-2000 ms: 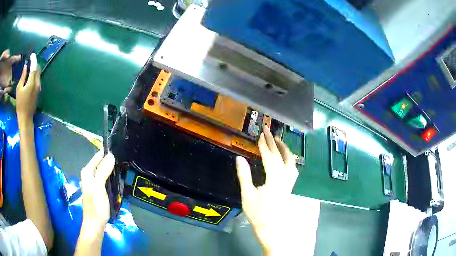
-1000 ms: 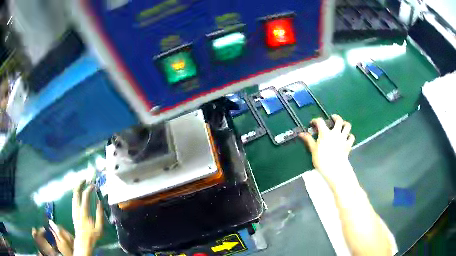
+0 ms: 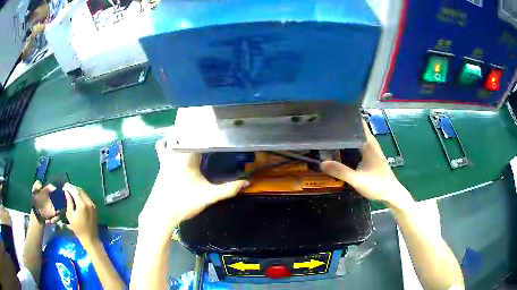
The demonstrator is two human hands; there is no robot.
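Note:
A thin dark phone middle frame is over the orange fixture, under the silver press head. It looks slightly tilted. My left hand holds its left end, with the thumb at the fixture's front edge. My right hand holds its right end, with the thumb on top. The fingers of both hands are partly hidden behind the press head and the frame. The press head is raised above the fixture.
Black-wrapped press base and button panel are in front. Blue press housing hangs above; control panel is at upper right. Several frames lie on the green belt. A neighbour's hands hold a dark part at left.
My right hand has moved from the frames on the belt to the fixture. The view has swung left; the press head, down one second ago, is now raised. Both hands are now at the fixture.

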